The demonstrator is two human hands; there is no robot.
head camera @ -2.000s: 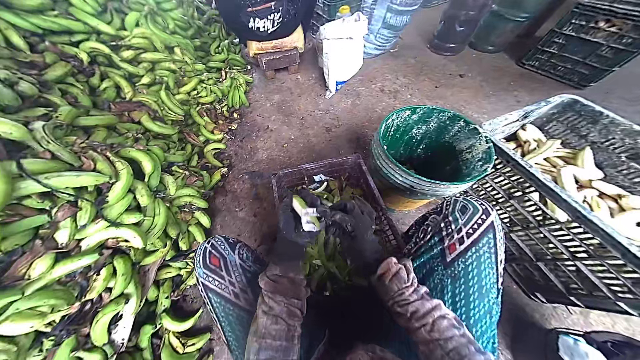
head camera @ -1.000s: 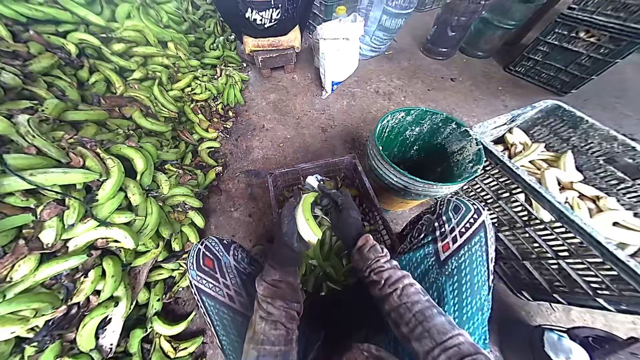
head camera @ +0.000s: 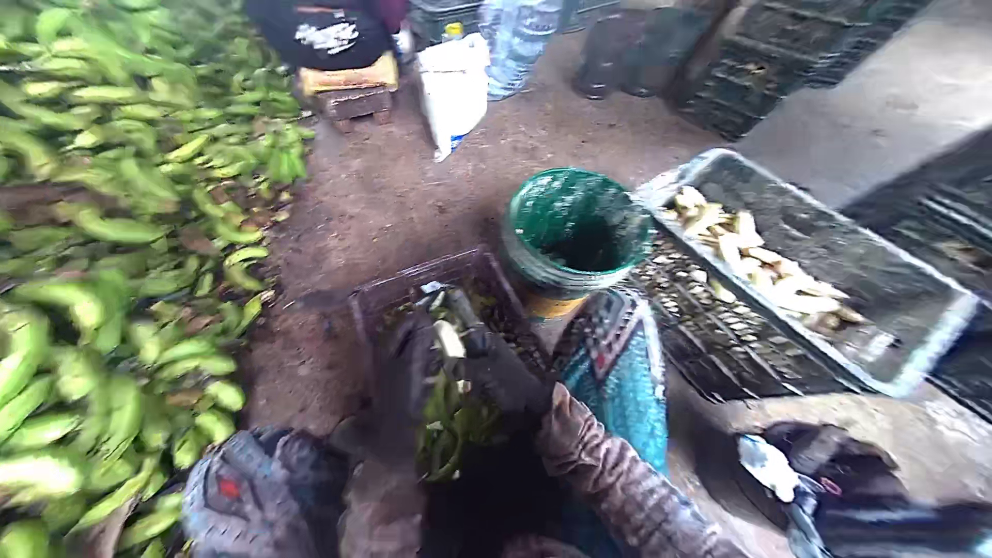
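Both my hands wear dark gloves and meet over a dark plastic crate (head camera: 403,279) between my knees. A partly peeled plantain (head camera: 449,339), pale where bared, is in my left hand (head camera: 407,364). My right hand (head camera: 504,368) lies against the same plantain from the right; its fingers are blurred, and whether it grips a tool cannot be told. Green peels (head camera: 449,434) lie just below the hands. A green bucket (head camera: 573,225) stands beyond my right knee. Peeled plantains (head camera: 759,260) lie in a large black crate (head camera: 825,209) at the right.
A big heap of green plantains (head camera: 116,225) covers the floor at left. A white sack (head camera: 457,85), a clear water jug (head camera: 519,46) and a low stool (head camera: 353,101) stand ahead. Stacked crates (head camera: 744,70) are at the upper right. Dark cloth (head camera: 829,465) lies at the lower right.
The plantain shows more pale flesh than one second ago, when green skin still ran along it. The view has shifted a little and is more blurred.
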